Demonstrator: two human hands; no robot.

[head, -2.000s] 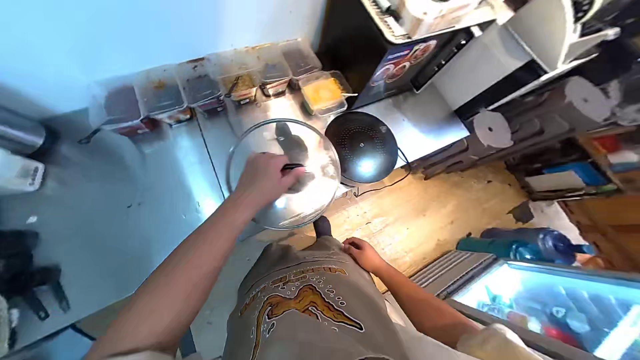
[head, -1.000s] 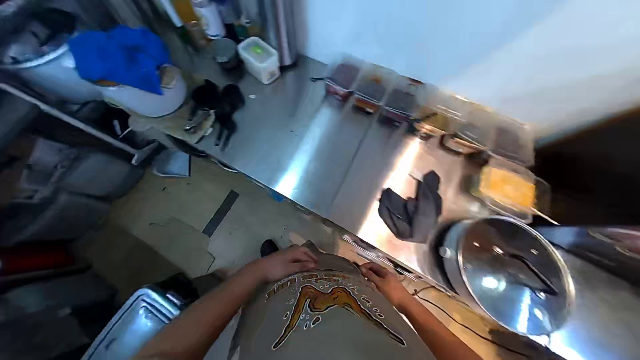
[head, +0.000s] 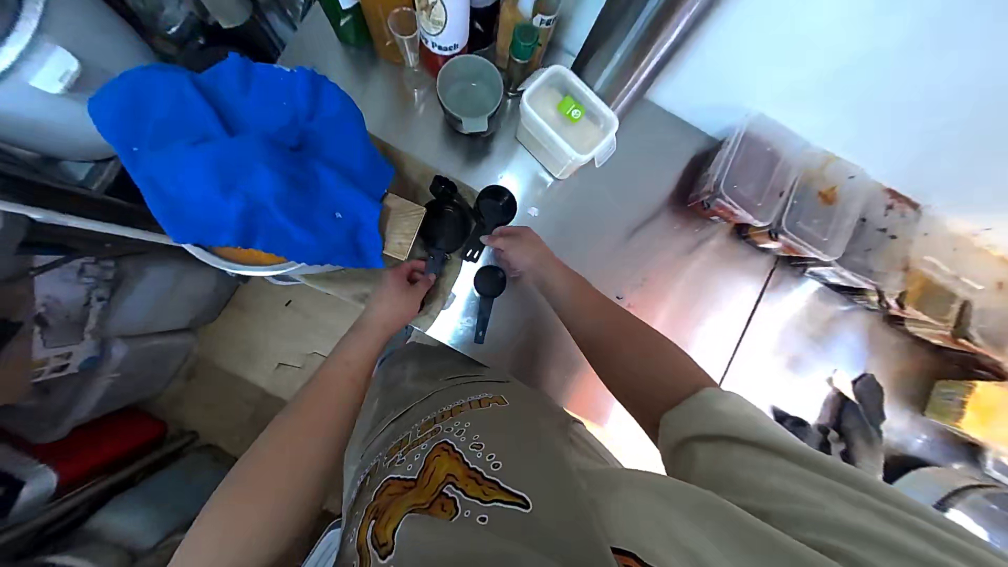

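Note:
My left hand (head: 402, 290) grips the handle of a black measuring cup (head: 446, 228) at the counter's left end. To its right, my right hand (head: 516, 248) has its fingers on the handle of another black measuring cup (head: 496, 206). A smaller black measuring scoop (head: 489, 281) lies just below my right fingers, its handle pointing toward my body. More black pieces lie above the left cup, partly overlapping it. A wooden block (head: 401, 226) sits beside my left hand, against a blue cloth (head: 260, 165) draped over a round container.
Behind the cups stand a grey plastic jug (head: 470, 93), a lidded white container (head: 567, 122), bottles (head: 443, 27) and a small glass. Lidded food boxes (head: 760, 169) line the wall at right. Dark cloth (head: 854, 421) lies on the steel counter (head: 630, 260). The counter's edge runs near my waist.
Two seconds ago my hand held a glass lid; one second ago the lid was on a pot and both hands were at my waist. Now both reach the black measuring cups. The view has swung left.

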